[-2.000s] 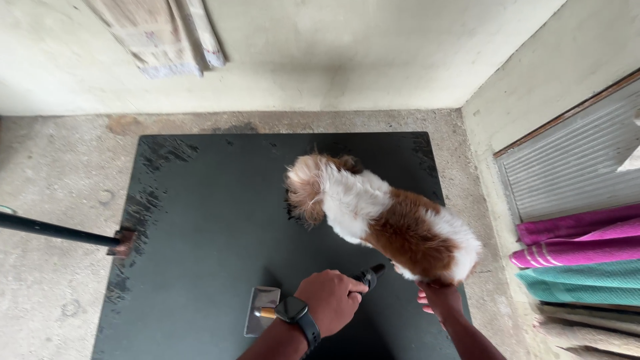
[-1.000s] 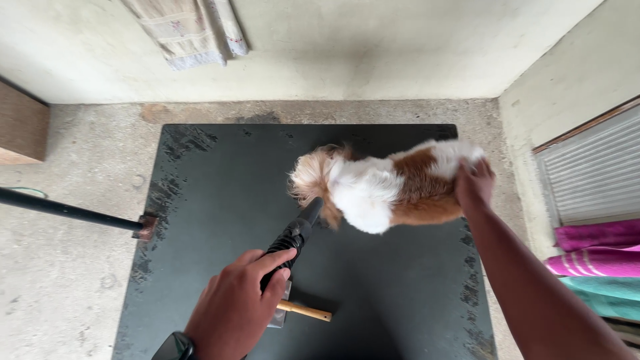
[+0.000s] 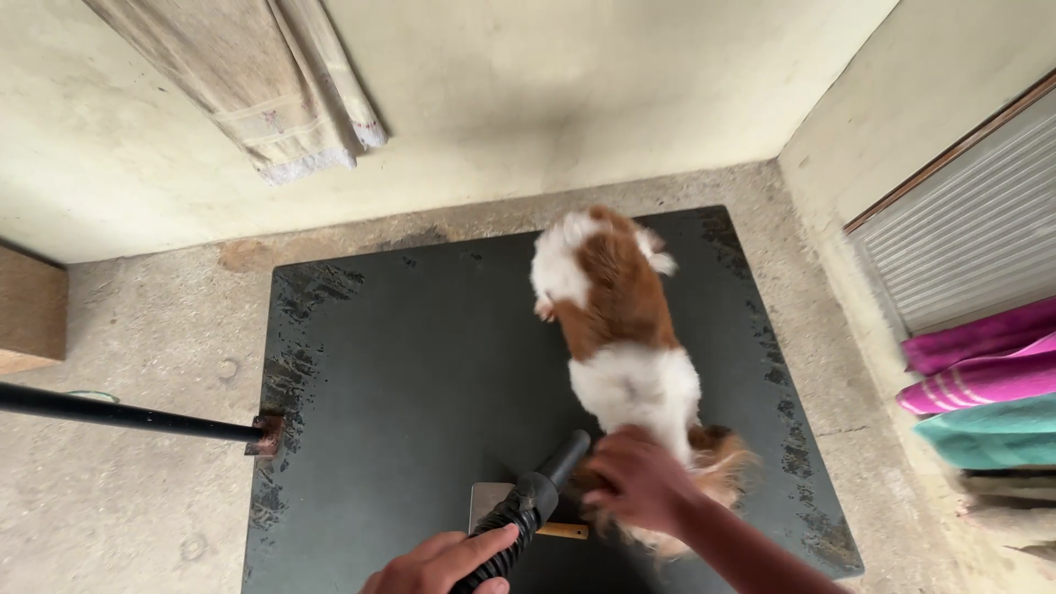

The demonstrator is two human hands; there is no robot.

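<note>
A brown and white long-haired dog stands on a black grooming table, its rump toward the wall and its head toward me. My left hand grips the black ribbed hose of a dryer, whose nozzle points up and right, close to the dog's front. My right hand rests at the dog's neck, its fingers partly bent and blurred. A slicker brush with a wooden handle lies on the table, partly hidden behind the hose.
A black metal arm joins the table's left edge. Beige towels hang on the far wall, and magenta and teal towels hang at the right. A wooden box stands on the concrete floor at the left.
The dog has turned from lying across the table to having its rump toward the wall and head toward me. My right hand has moved from its rump to its neck.
</note>
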